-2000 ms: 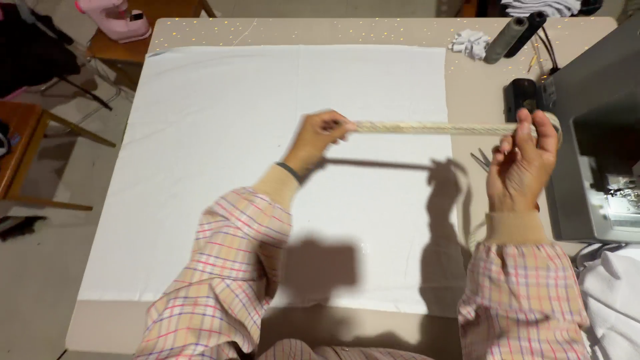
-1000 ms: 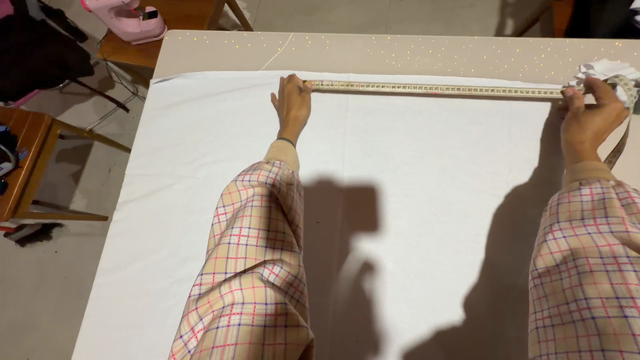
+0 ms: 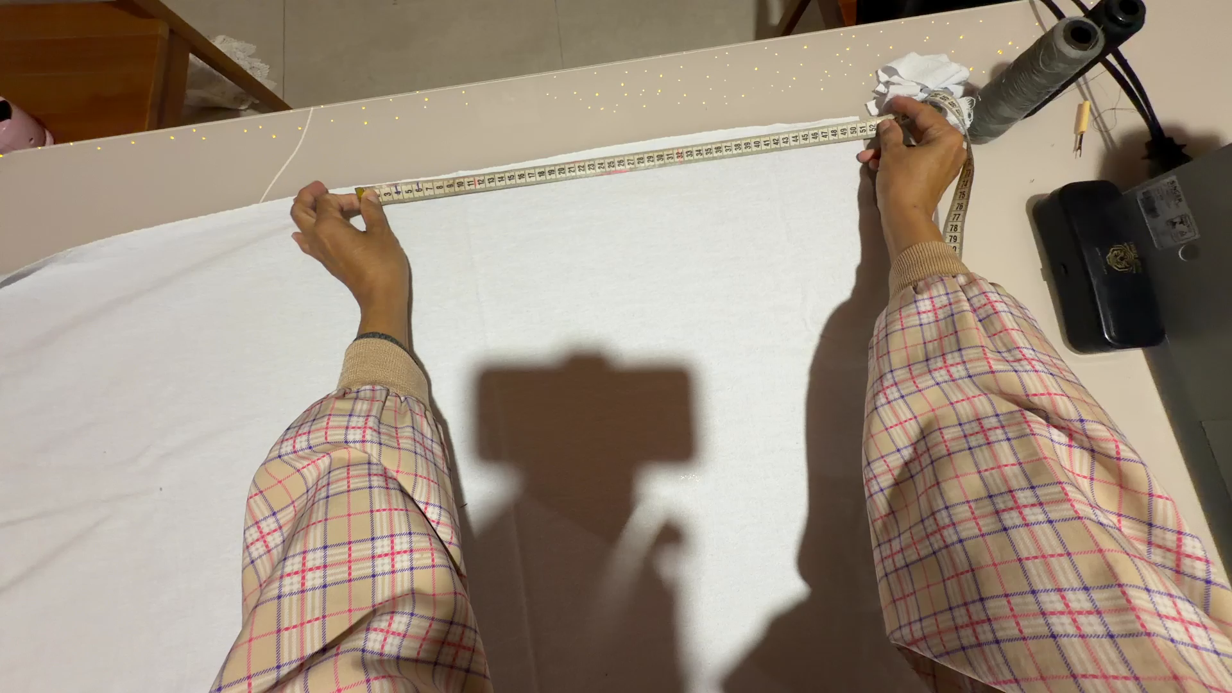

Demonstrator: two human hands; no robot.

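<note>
A flexible measuring tape (image 3: 616, 164) lies stretched along the far edge of a white cloth (image 3: 597, 279) spread over the table. My left hand (image 3: 351, 231) pinches the tape's metal-tipped end between thumb and fingers, at the cloth's edge. Near the far right corner of the cloth, my right hand (image 3: 914, 164) holds the tape between thumb and fingers. The tape's remaining length runs behind that hand and hangs down beside the wrist onto the tabletop. Shadows of my arms and head fall across the cloth.
Crumpled white fabric (image 3: 919, 82) lies beyond my right hand, beside a grey thread cone (image 3: 1035, 77) and a dark one. At the right are a small yellow-handled tool (image 3: 1082, 128), a black case (image 3: 1102, 265) and a grey machine (image 3: 1193, 289). A pale thread (image 3: 289, 159) lies on the far table border (image 3: 192, 173).
The tape was held up above the cloth two seconds ago; now it lies along the far edge. My hands have moved forward with it and stand farther apart along the tape.
</note>
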